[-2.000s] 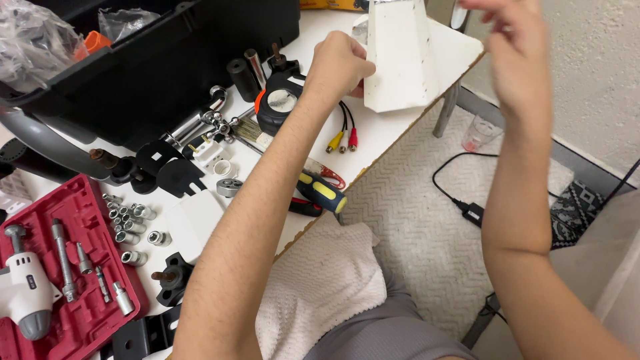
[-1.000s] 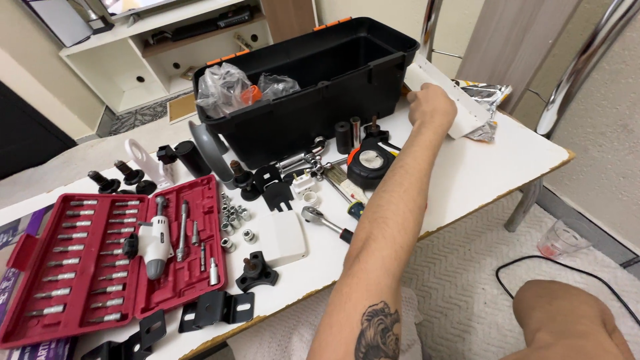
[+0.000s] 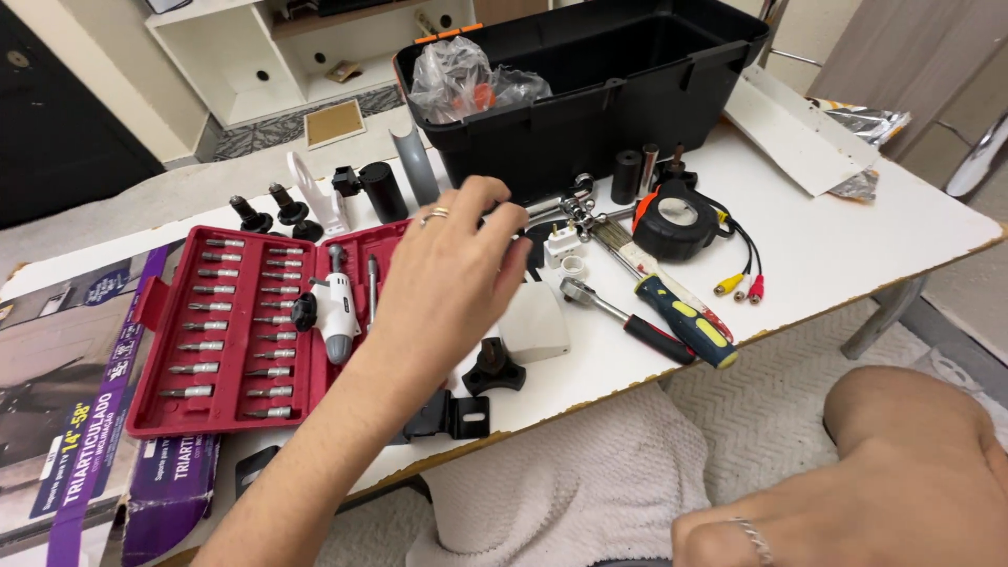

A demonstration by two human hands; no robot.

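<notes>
My left hand (image 3: pixel 453 272), with a ring on one finger, hovers over the right part of the red socket and bit case (image 3: pixel 307 425), fingers apart and bent. It hides some of the sockets beside the case. A white and grey tool (image 3: pixel 337 315) lies in the case. Just right of the hand are a white plastic plate (image 3: pixel 537 321) and a black three-lobed knob (image 3: pixel 494 370). Farther right lie a ratchet wrench (image 3: pixel 630 319), a screwdriver (image 3: pixel 685 319) and a tape measure (image 3: pixel 673 220). My right hand (image 3: pixel 787 520) is low at the right, its fingers partly cut off by the frame.
A large black toolbox (image 3: pixel 567 142) with plastic bags (image 3: pixel 457 79) inside stands at the back. A white panel (image 3: pixel 803 134) lies at the right beside foil packaging (image 3: pixel 866 130). RCA connectors (image 3: pixel 740 287) sit near the table edge. A printed cardboard box (image 3: pixel 67 378) lies at the left.
My left hand has moved away from the white panel at the right and is over the red case. My right hand has come into view low at the right. The view has swung left since the first frame.
</notes>
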